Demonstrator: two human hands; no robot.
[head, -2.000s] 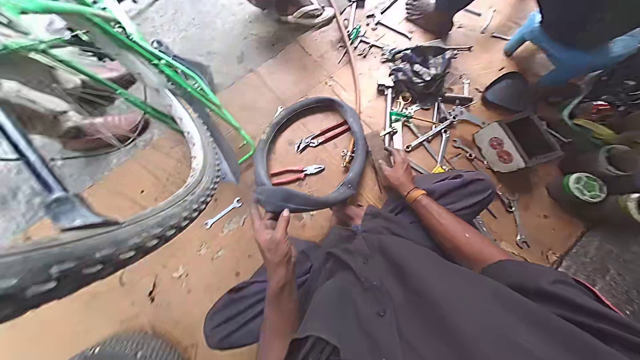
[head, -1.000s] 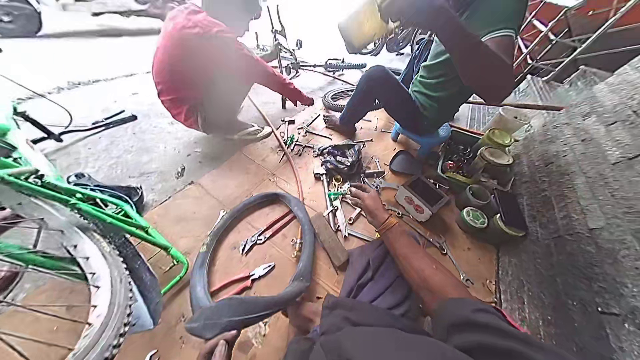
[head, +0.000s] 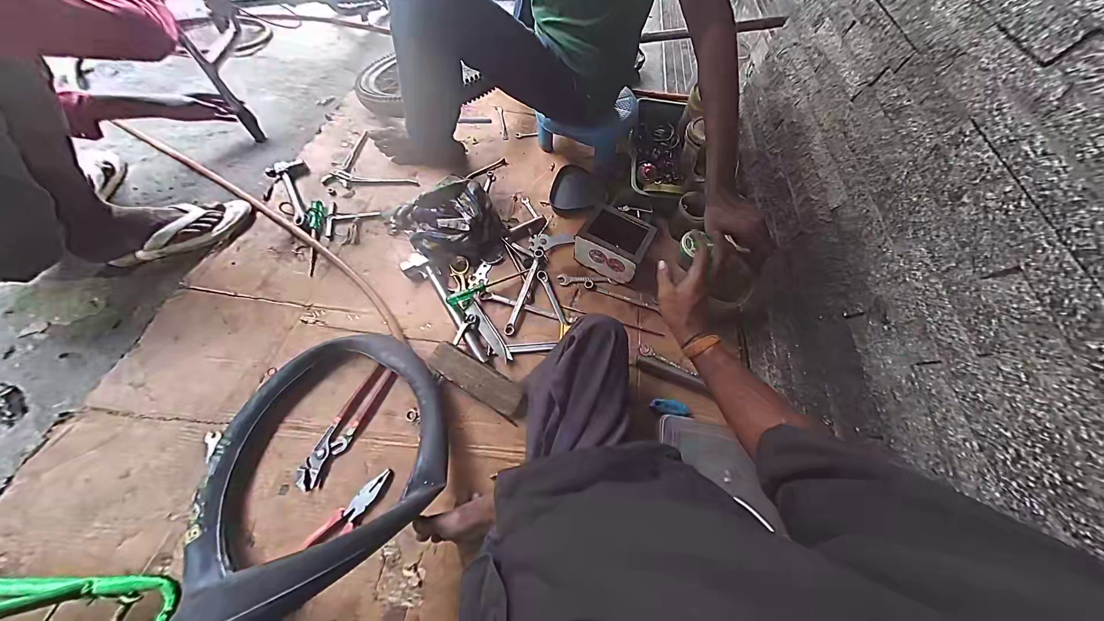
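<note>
My right hand (head: pixel 686 297), with an orange band at the wrist, reaches to the right. Its raised fingers are at a small green-topped container (head: pixel 693 246); whether they grip it I cannot tell. A co-worker's hand (head: pixel 737 226) is just beyond, at the same group of containers. The black rubber inner tube (head: pixel 431 388) stands out at the lower left, partly folded; my left hand is out of view. Through its ring show red-handled slip-joint pliers (head: pixel 323 453) and red-handled combination pliers (head: pixel 366 498).
Spanners (head: pixel 522 302), a hammer (head: pixel 444 293) and a black plastic bag (head: pixel 453 216) lie on the cardboard (head: pixel 250 345). A wooden block (head: pixel 477 379) is near my knee. A metal box (head: pixel 614 241), a blue stool (head: pixel 595 129) and a hose (head: pixel 285 226) are ahead. A stone wall (head: pixel 931 216) rises on the right.
My right hand has left the tools by the wooden block and moved right to the containers. My left hand, seen earlier at the tube, has left the view. The co-worker's arm has come down. The view has turned right.
</note>
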